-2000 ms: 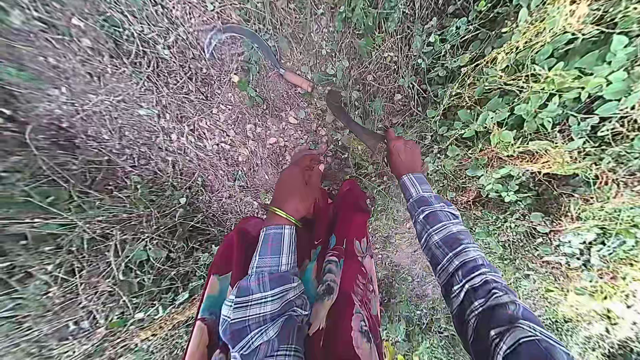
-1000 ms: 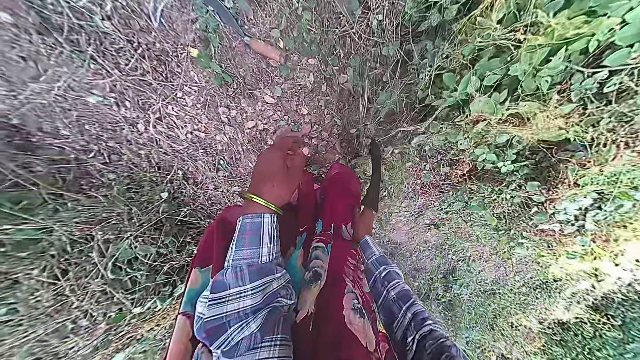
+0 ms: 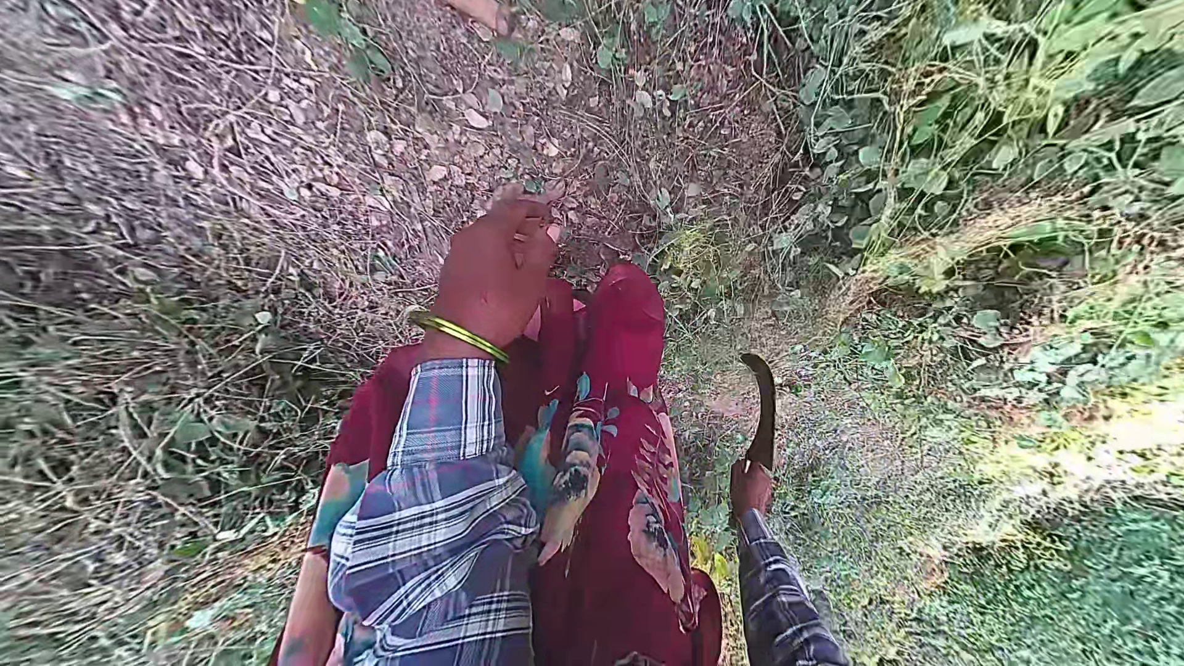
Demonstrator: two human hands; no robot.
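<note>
My left hand (image 3: 499, 268), with yellow-green bangles (image 3: 460, 335) at the wrist, is raised over the knees of a crimson printed garment (image 3: 629, 324). Its fingers are bent, and whether something small is between them cannot be told. Lower right, beside the garment, my right hand (image 3: 750, 488) is closed around the handle end of a sickle. The dark curved blade (image 3: 763, 412) points up, its tip bending left. Part of the wooden handle (image 3: 481, 13) of another sickle shows at the top edge; its blade is out of view.
Dry stems and twigs (image 3: 185, 185) cover the ground on the left. Fallen leaves (image 3: 476, 118) lie ahead of the knees. Leafy green plants (image 3: 934, 120) stand at the upper right, with low grass (image 3: 888, 518) below them.
My right hand has moved from ahead of the knees down to the right side, still holding the sickle. My left hand stays near the knees. The view has shifted, leaving the other sickle mostly outside it.
</note>
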